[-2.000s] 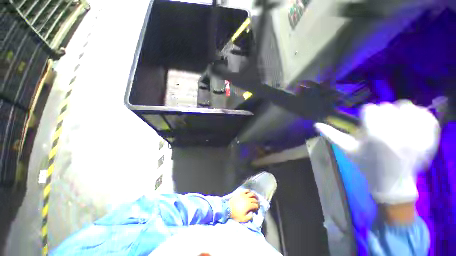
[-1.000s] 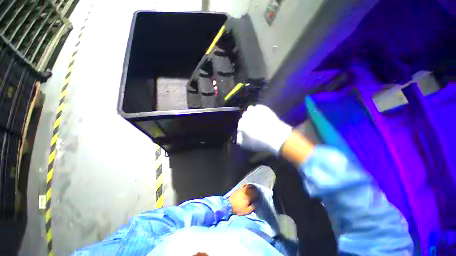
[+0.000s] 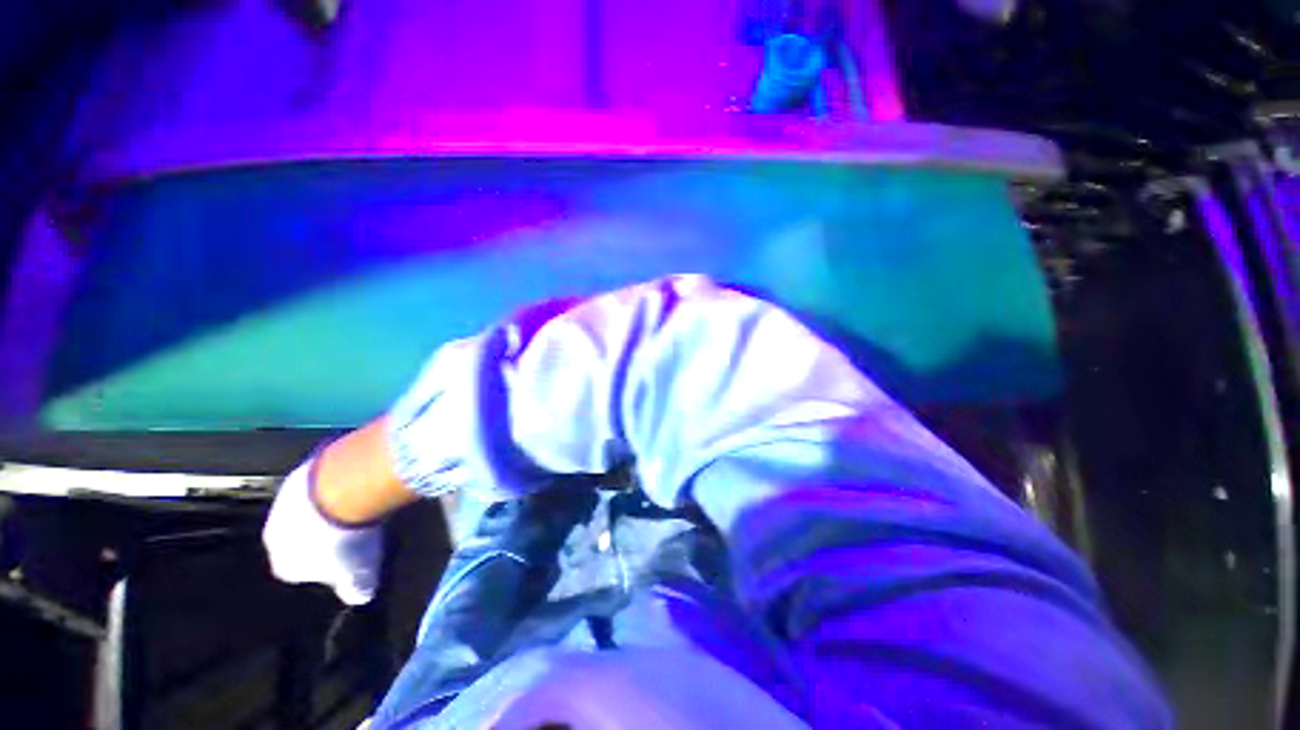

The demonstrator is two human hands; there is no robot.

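My right hand [image 3: 322, 545], in a white glove, hangs below the front edge of the bench at the left. My right forearm crosses in front of my body, in a light blue sleeve. The glove is small and blurred, with the fingers pointing down. I cannot tell whether it holds anything. A blue-green mat [image 3: 912, 271] lies on the bench straight ahead under violet light, partly behind my sleeve. My left hand is not in view.
A pale raised strip [image 3: 599, 140] runs along the mat's far side. Behind it is a violet-lit surface with a small cyan object [image 3: 791, 69], unclear in kind. Dark metal framework [image 3: 111, 642] stands at lower left. A dark area with a curved pale edge lies at right.
The view has turned from the aisle and black tote to the violet-lit bench. My gloved right hand has moved from beside the tote to below the bench edge. My left hand has left view.
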